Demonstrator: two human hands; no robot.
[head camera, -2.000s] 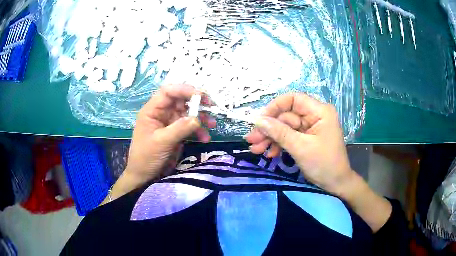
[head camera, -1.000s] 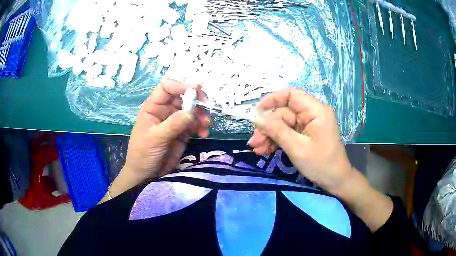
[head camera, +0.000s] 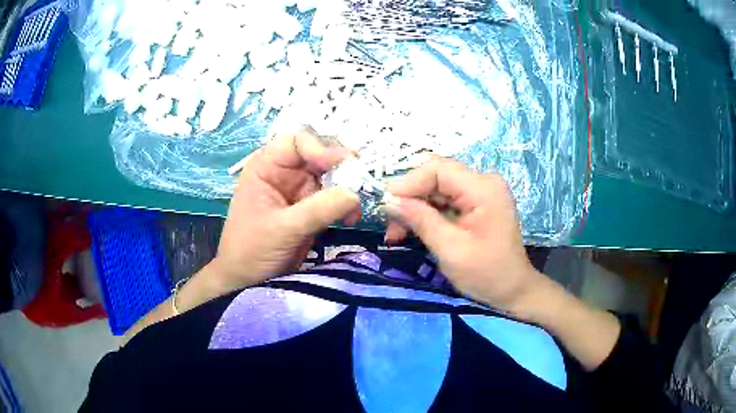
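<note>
My left hand (head camera: 282, 202) pinches a white plastic head (head camera: 347, 173) between thumb and fingers, in front of the heap of loose parts. My right hand (head camera: 460, 234) is close to its right, with thumb and forefinger pinched at a small pale piece (head camera: 387, 198), blurred and mostly hidden by the fingertips. A thin part seems to lie between the two hands, but I cannot tell whether the pieces are joined.
Loose white heads (head camera: 194, 89) heap on the clear plastic bag (head camera: 173, 173); dark shafts (head camera: 420, 14) lie at its far side. A clear tray (head camera: 670, 137) at right holds several assembled pieces (head camera: 656, 66). A blue tray (head camera: 32, 77) is at far left; a blue basket (head camera: 131, 270) is below the bench edge.
My right hand has moved left, closer to my left hand, and the gap between them has narrowed. The white head has shifted slightly right and now looks blurred. The view has shifted a little.
</note>
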